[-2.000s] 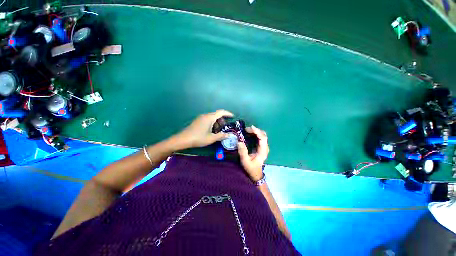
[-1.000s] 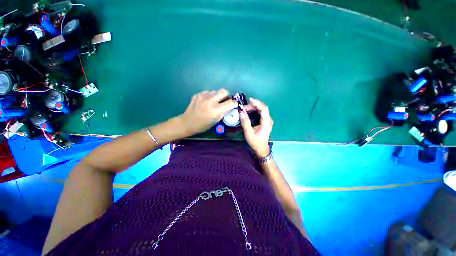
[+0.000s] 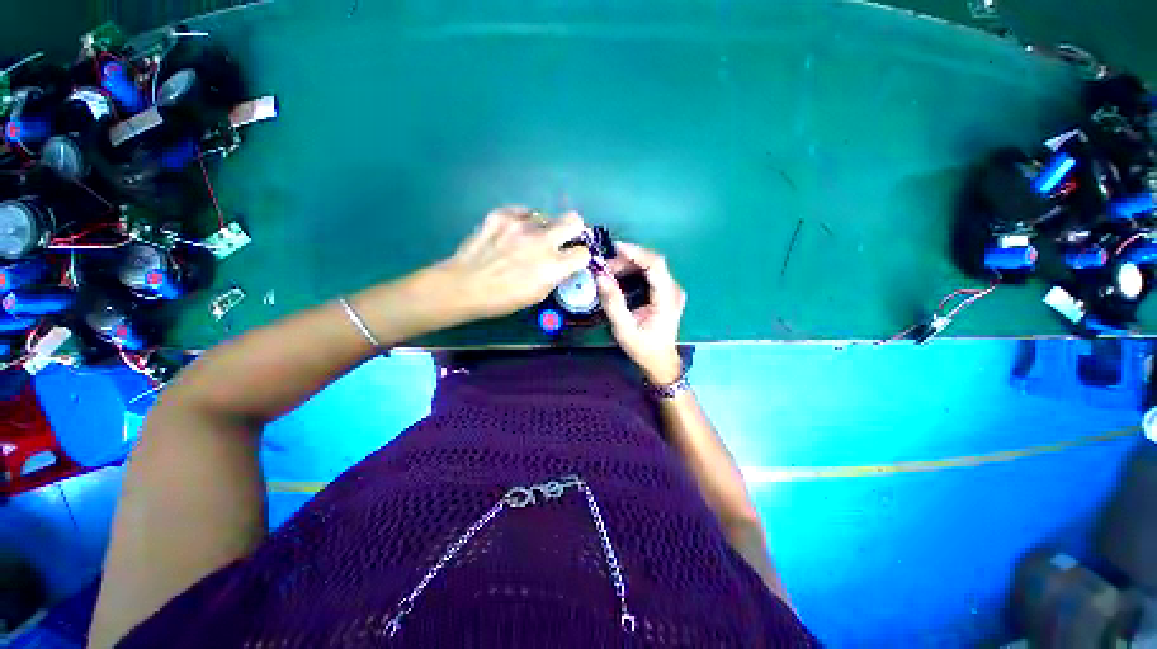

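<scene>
A part-assembled unit (image 3: 577, 294) with a black housing, a silver-white disc and a blue battery cell end (image 3: 549, 321) is held at the bench's near edge. My left hand (image 3: 518, 263) is on its left and upper side, fingers bent over the top. My right hand (image 3: 645, 308) grips its right side, with the thumb beside the disc. Dark and reddish wires show between the fingertips at the top. The fingers hide much of the housing, and the detail between the fingertips is too small to tell.
Part-assembled units are piled on the green bench (image 3: 419, 140) at the left (image 3: 76, 159) and right (image 3: 1078, 216). A small board (image 3: 228, 240) lies beside the left pile. Wires (image 3: 954, 308) stick out from the right pile. A red stool or bin (image 3: 32, 437) stands lower left.
The view has shifted, and the unit and hands now appear higher in the picture. My left hand has turned further over the top of the unit. Both hands still hold it.
</scene>
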